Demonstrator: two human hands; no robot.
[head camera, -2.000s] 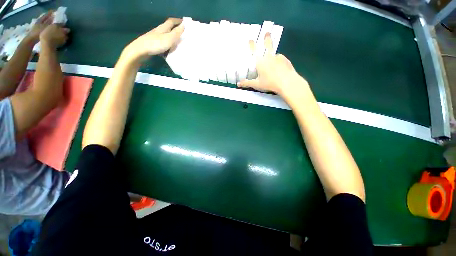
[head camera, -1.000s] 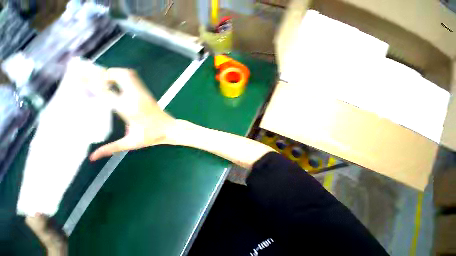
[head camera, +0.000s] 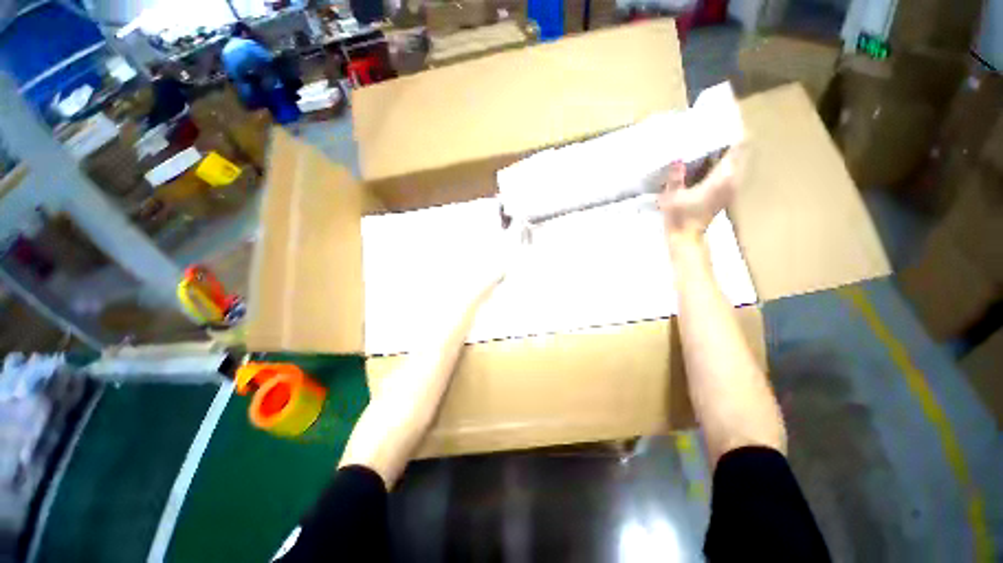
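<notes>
An open brown shipping carton (head camera: 528, 396) stands in front of me with its flaps spread. White boxes (head camera: 429, 275) fill it in a bright white layer. A row of white boxes (head camera: 605, 170) lies across the back part of the carton, slightly tilted, its right end higher. My left hand (head camera: 515, 244) is at the row's left end, blurred and washed out against the white. My right hand (head camera: 695, 198) grips the row's right end, fingers on its near side. Whether the row touches the boxes under it cannot be told.
The orange tape dispenser (head camera: 284, 398) stands on the green table (head camera: 248, 484) left of the carton. Red-yellow handles (head camera: 206, 295) are behind it. Bagged parts (head camera: 39, 423) lie at far left. A person in blue (head camera: 251, 64) is in the background. Brown cartons (head camera: 913, 99) stand at right.
The view has turned right from the conveyor to the shipping carton. The row of white boxes has moved off the belt and over into the carton, held between both hands.
</notes>
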